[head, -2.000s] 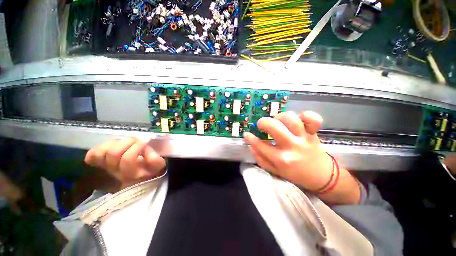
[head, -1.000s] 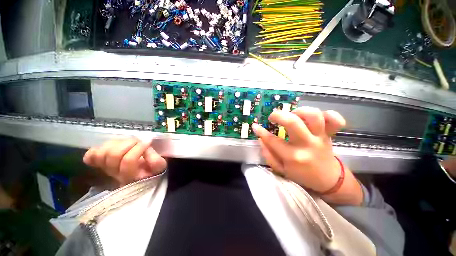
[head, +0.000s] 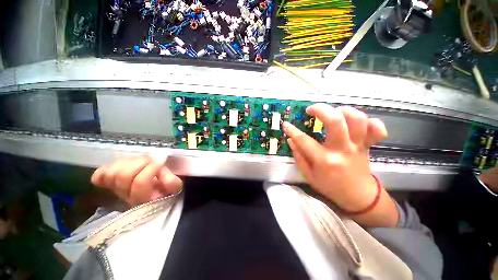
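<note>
A green circuit board panel (head: 253, 121) with two rows of small boards and yellow block parts lies between the conveyor rails in front of me. My right hand (head: 336, 145) is over its right end, fingers apart, index finger and thumb at the parts there; it covers part of the end boards. I see nothing held in it. My left hand (head: 136, 178) rests on the near rail (head: 229, 167), left of the panel, with fingers curled; whether anything is inside is hidden.
Beyond the far rail (head: 136, 76) are a black tray (head: 128, 41) of loose components, yellow wires (head: 316, 27), a pale strip (head: 355, 39), a clear round item (head: 390, 30) and a tan ring (head: 480, 24). Another panel (head: 483, 146) and a person's dark sleeve (head: 469, 191) are at right.
The panel has shifted right along the rails. My right hand has moved right with it and slightly up, its fingers still over the end boards. My left hand has stayed in place.
</note>
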